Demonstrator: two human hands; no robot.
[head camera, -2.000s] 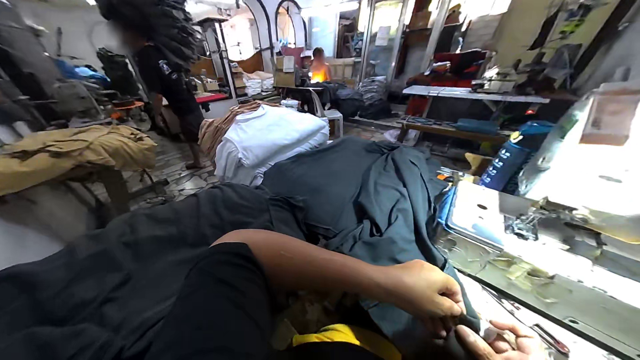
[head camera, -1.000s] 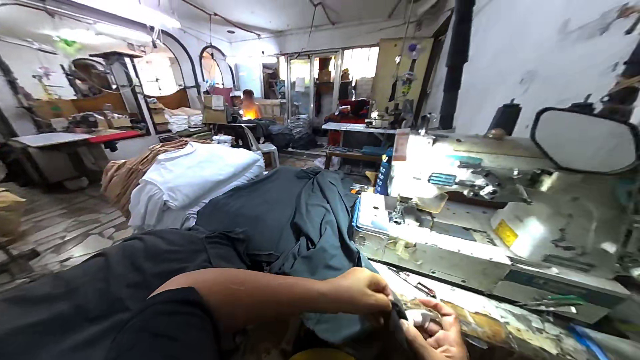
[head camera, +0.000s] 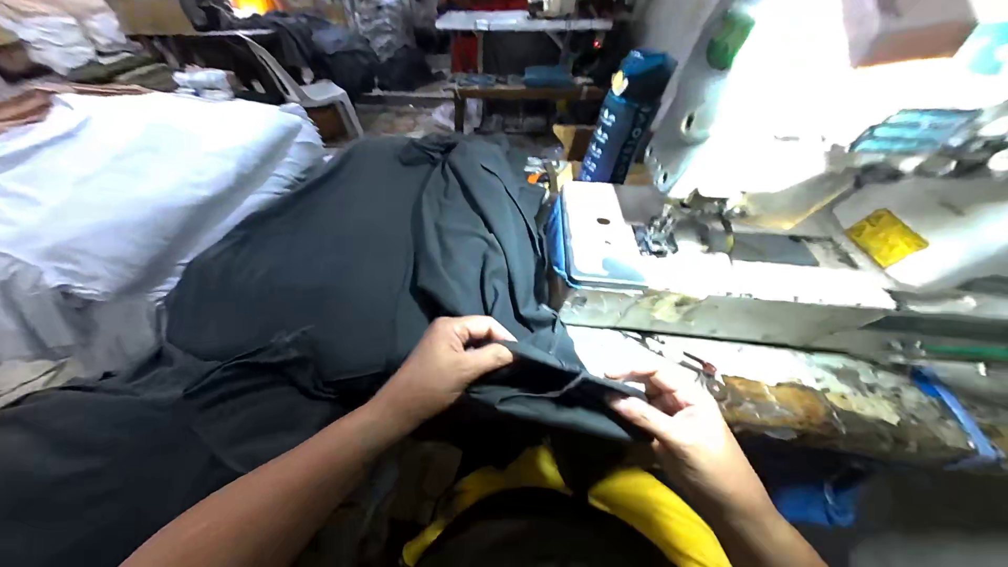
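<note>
Dark grey fabric (head camera: 315, 260) lies spread in a large heap before me, and a folded edge of it (head camera: 551, 394) stretches between my hands. My left hand (head camera: 465, 358) pinches this edge on one side, thumb and index finger around it. At the other end, my right hand (head camera: 665, 405) grips the cloth between thumb and fingers. To the right stands an industrial sewing machine (head camera: 787, 291), its presser foot (head camera: 657, 236) beyond my right hand. No cloth shows under the foot.
White folded cloth (head camera: 150, 181) is piled at the left. A dark blue bottle (head camera: 622, 118) stands behind the machine. Small scissors (head camera: 705, 370) lie on the worn table edge (head camera: 795, 394) right of my hand. A white plastic chair (head camera: 315, 90) is farther back.
My hands have moved apart, with the fabric edge now stretched between them; earlier they were close together. The view has turned and tilted down.
</note>
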